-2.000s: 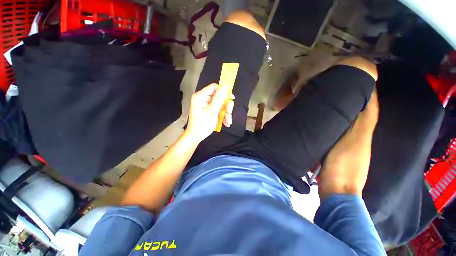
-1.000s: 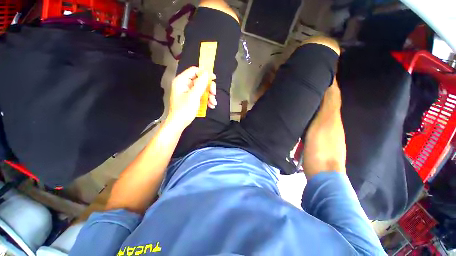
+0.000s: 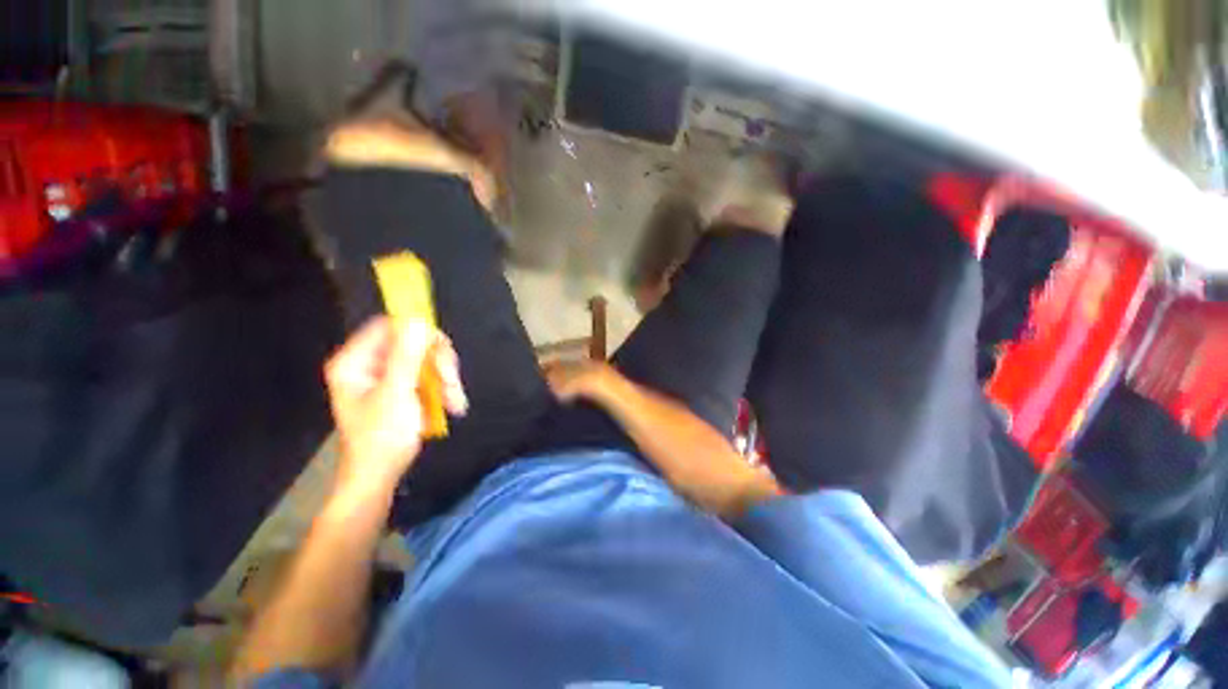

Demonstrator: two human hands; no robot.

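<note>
My left hand (image 3: 391, 390) is closed around a flat, stiff yellow-tan template strip (image 3: 407, 289) above my left thigh. The strip sticks out past the fingers at both ends. My right hand (image 3: 582, 382) lies between my thighs at the lap. It is blurred, and its fingers and anything under them cannot be made out.
Dark cloth (image 3: 135, 431) is draped at the left, and more dark cloth (image 3: 875, 364) hangs beside my right leg. Red crates stand at the left (image 3: 94, 168) and right (image 3: 1077, 350). A white table edge (image 3: 929, 94) crosses the upper right. A dark pedal-like plate (image 3: 624, 88) is on the floor.
The view has swung, and the table edge now shows larger at the upper right. My right arm has moved from outside my right thigh in to the lap. My left hand still holds the strip.
</note>
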